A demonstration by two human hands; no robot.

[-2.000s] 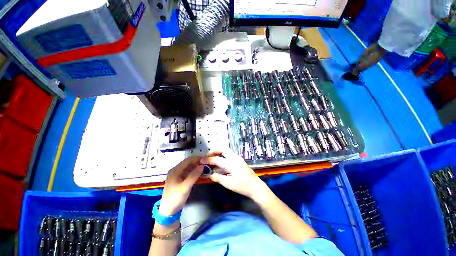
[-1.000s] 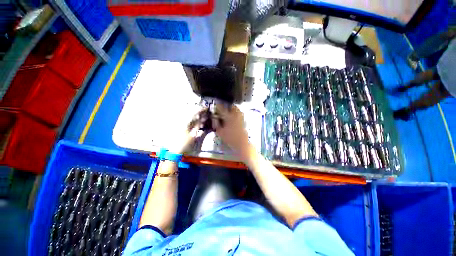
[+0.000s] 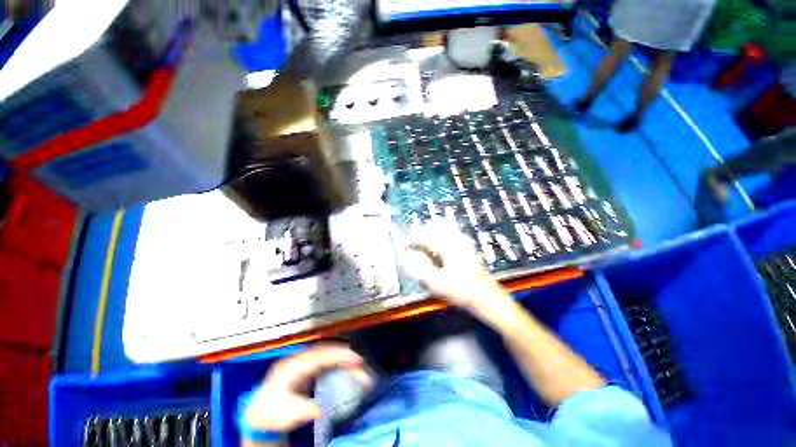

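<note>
My left hand (image 3: 301,390) is low in front of my lap, below the bench edge. It is blurred, with fingers and thumb apart, and no part shows in it. My right hand (image 3: 447,264) is over the near left corner of the green parts tray (image 3: 403,188). Its fingers are curled and blurred, so I cannot tell whether they hold a part. Rows of shiny metal parts (image 3: 524,237) lie on the tray. The dark holding fixture (image 3: 298,249) sits on the pale base plate (image 3: 188,279); blur hides whether a part is in it.
The marking head (image 3: 113,113) and brown cardboard shield (image 3: 292,148) stand behind the fixture. The button panel (image 3: 373,94) and monitor (image 3: 476,19) are at the back. Blue bins (image 3: 689,306) with parts stand at both sides. Another person's legs (image 3: 641,83) show at back right.
My hands have left the fixture and moved apart. The left has drawn back to my lap; the right has moved right to the tray. The camera view has shifted too.
</note>
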